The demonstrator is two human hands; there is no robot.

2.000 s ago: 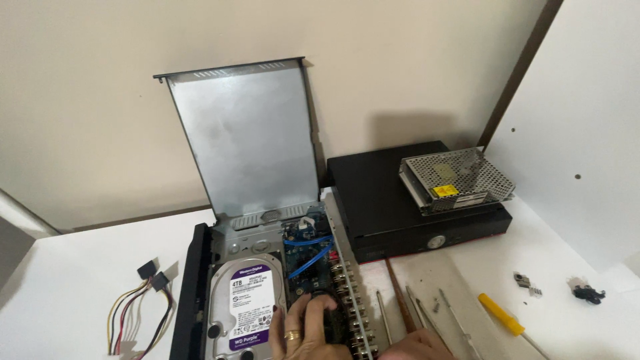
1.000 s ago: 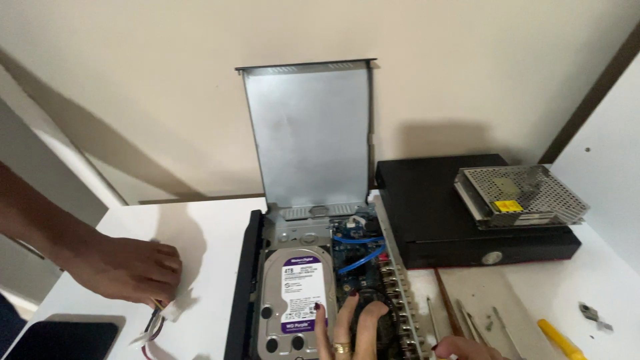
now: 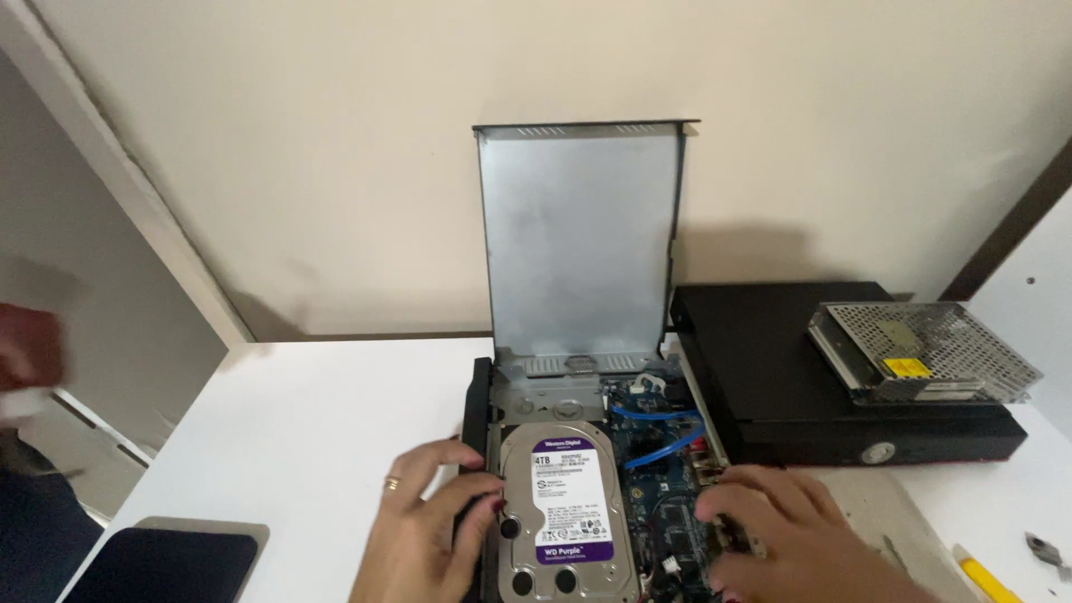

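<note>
An uncovered video recorder chassis stands on the white table, with a Western Digital Purple hard disk drive inside. Beside the drive lies a blue circuit board with blue cables across it. The chassis's left side is under the fingers of my left hand, whose fingertips reach the drive's left edge. At the opposite side, my right hand has its fingers bent around the row of metal connectors, which it partly hides. A metal cover panel leans upright against the wall behind.
A perforated metal power supply rests on a black recorder case at the right. A yellow tool handle and small dark parts lie at lower right. A dark phone-like object is at lower left. Another person's blurred hand shows at far left.
My left hand has moved from the circuit board to the chassis's left side. My right hand is now on the connector side. The other person's hand has left the table with the cable connectors.
</note>
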